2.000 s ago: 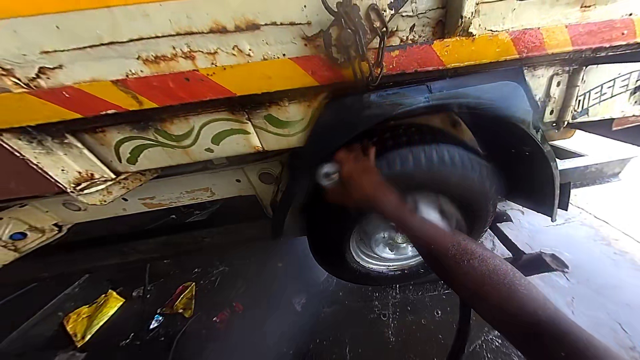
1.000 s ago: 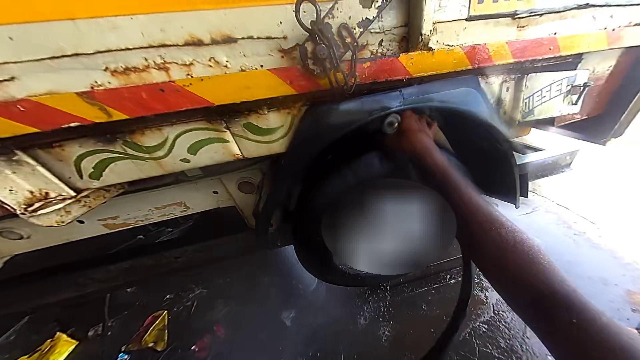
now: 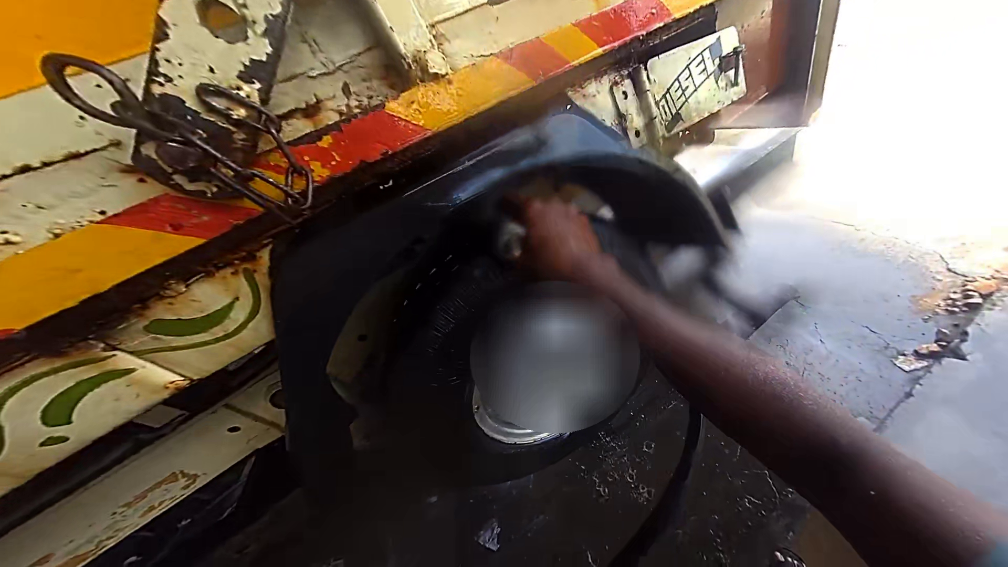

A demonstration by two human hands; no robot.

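My right hand reaches in under the black wheel arch of a truck, above the wheel. It is closed around a blurred object with a round, light metal end, which looks like the nozzle of a spray hose. A black hose hangs down below my forearm and runs to the bottom of the view. The dark tyre is wet, and its metal rim shows under a blurred patch. White spray or mist spreads at the right of the arch. My left hand is out of view.
The truck's side carries a red and yellow striped rail. A rusty chain hangs at the upper left. A fuel tank panel bearing writing is at the upper right. Wet concrete ground with broken rubble lies at the right.
My right hand has moved from the left side of the tyre up to the space under the arch. Mist now shows at the right of the arch. The view has tilted and come closer.
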